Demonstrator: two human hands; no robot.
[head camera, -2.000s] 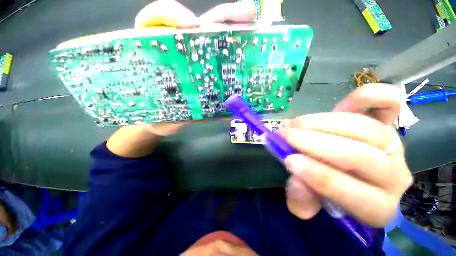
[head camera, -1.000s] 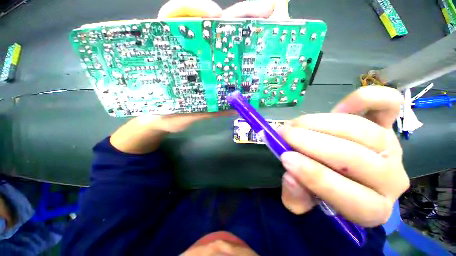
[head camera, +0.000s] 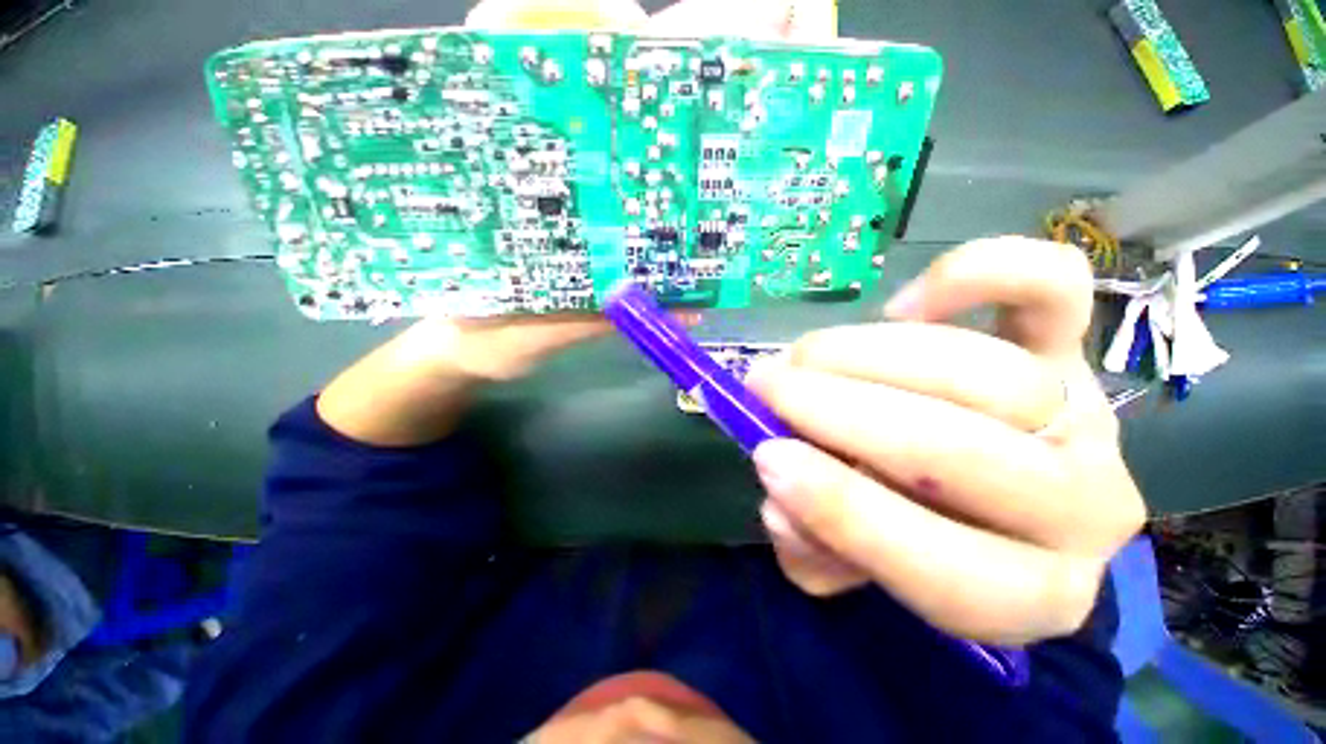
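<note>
A green power supply board is held up with its solder side facing me. My left hand grips it from behind; fingertips show over its top edge and the palm below its lower edge. My right hand is shut on a purple marker pen. The pen's tip end is at the board's lower edge, near the middle; whether it touches cannot be told. A small component-side board lies on the bench below, mostly hidden by the pen and right hand.
Green-and-yellow boards lie at the far left and upper right. A grey post, orange-brown coil, white strips and a blue-handled tool are at the right. A person's sleeve shows at lower left.
The board has risen slightly in view and faces me more squarely than at first. My right hand and the pen have moved left, the pen's tip end reaching the board's lower edge.
</note>
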